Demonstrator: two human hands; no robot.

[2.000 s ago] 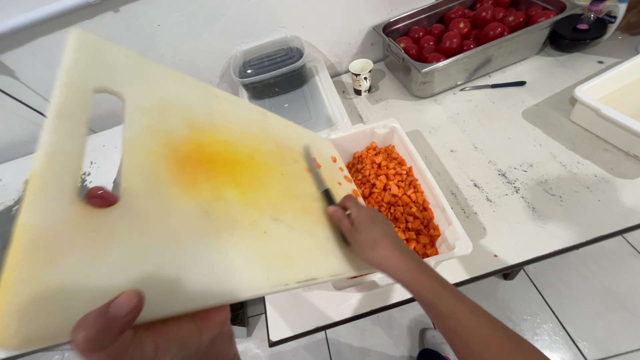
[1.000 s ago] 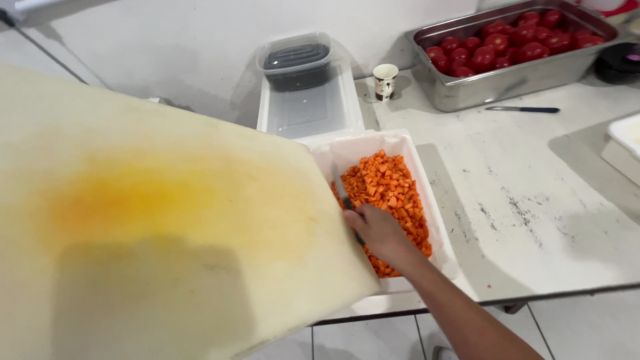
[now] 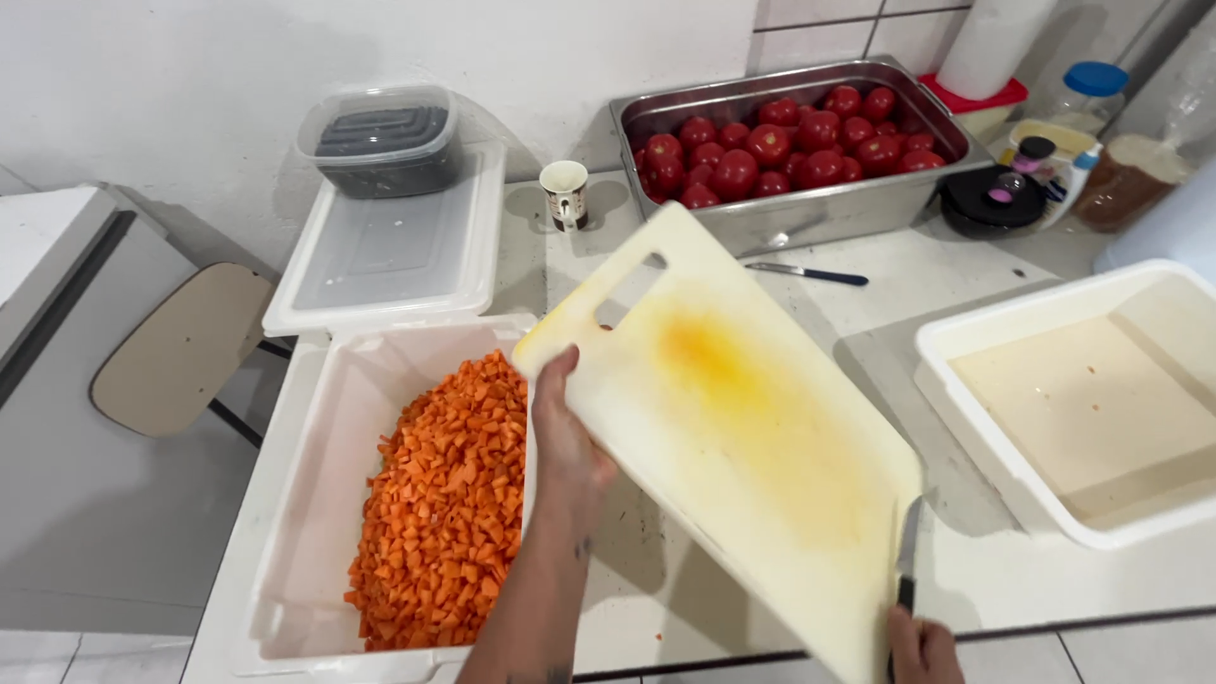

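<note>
A stained white plastic cutting board point(image 3: 760, 427) is tilted above the table, gripped near its handle slot by my left hand point(image 3: 570, 437), thumb on the upper face. My right hand point(image 3: 921, 646), at the board's lower right corner, holds a knife with a black handle point(image 3: 906, 594); the blade points up beside the board's edge. Whether the right fingers also touch the board I cannot tell. Left of the board, a white plastic tub point(image 3: 313, 494) holds a heap of diced carrots point(image 3: 442, 513); my left forearm passes over its right side.
Behind stand a steel pan point(image 3: 807, 214) of tomatoes point(image 3: 769, 144), a paper cup point(image 3: 566, 195), and a lidded container point(image 3: 385, 142) on a plastic lid point(image 3: 399, 247). A second knife point(image 3: 807, 274) lies before the pan. A white tub point(image 3: 1035, 489) with scraps is at right, a stool point(image 3: 180, 351) at left.
The board has moved right, from beside the carrot tub to the table's middle. The knife has left the carrots and is now at the board's right corner. The view has shifted.
</note>
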